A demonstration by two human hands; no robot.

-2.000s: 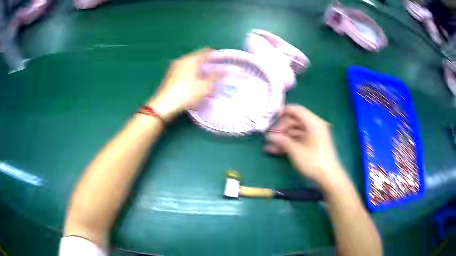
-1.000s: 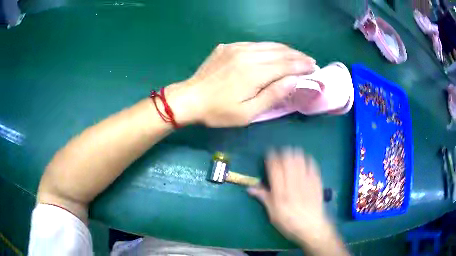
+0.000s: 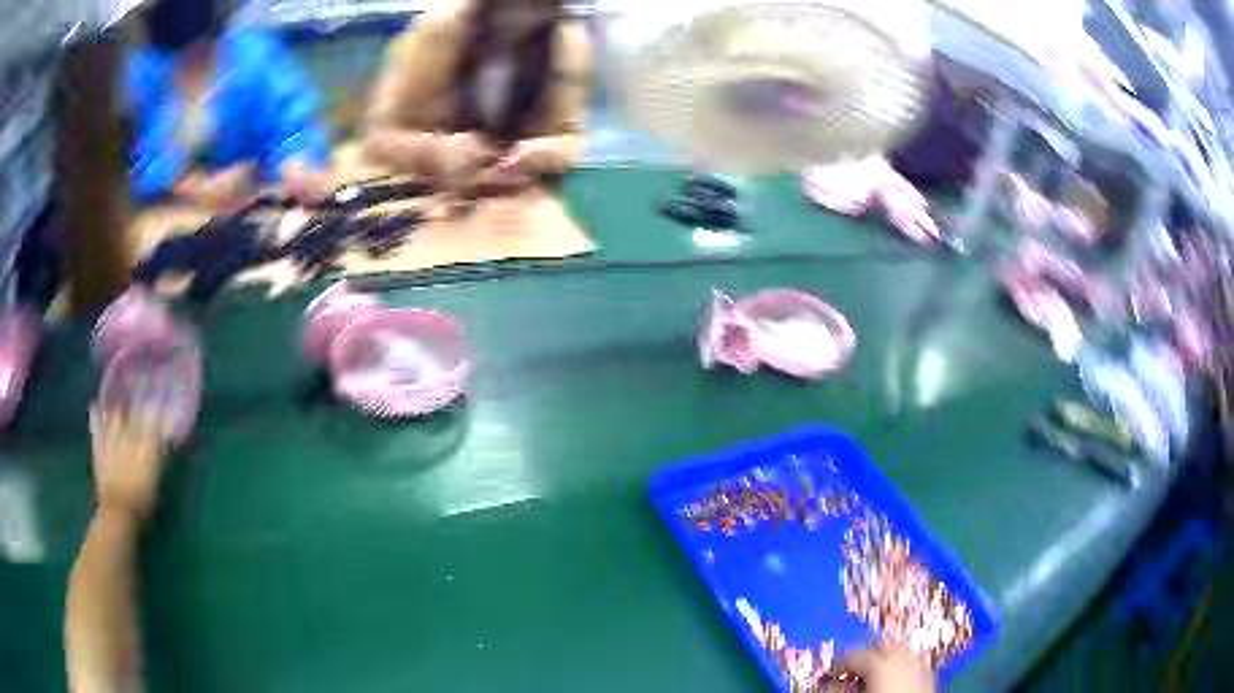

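My left hand is at the far left, blurred, with its fingers on a pink clip fan on the green bench. My right hand is cut off by the bottom edge, with its fingertips at the small copper-red and whitish pieces in the blue tray. Whether it holds a piece cannot be told. Two more pink fans, one at left centre and one at right centre, lie on the bench beyond the tray. The mallet is not in view.
Two people, one in blue and one in tan, sit opposite behind black parts on brown cardboard. A large pale round thing is at the top. Pink fans and tools lie to the right.
The view has swung up and across the bench. My left hand has moved far left to a fan. My right hand has gone from the mallet to the tray.
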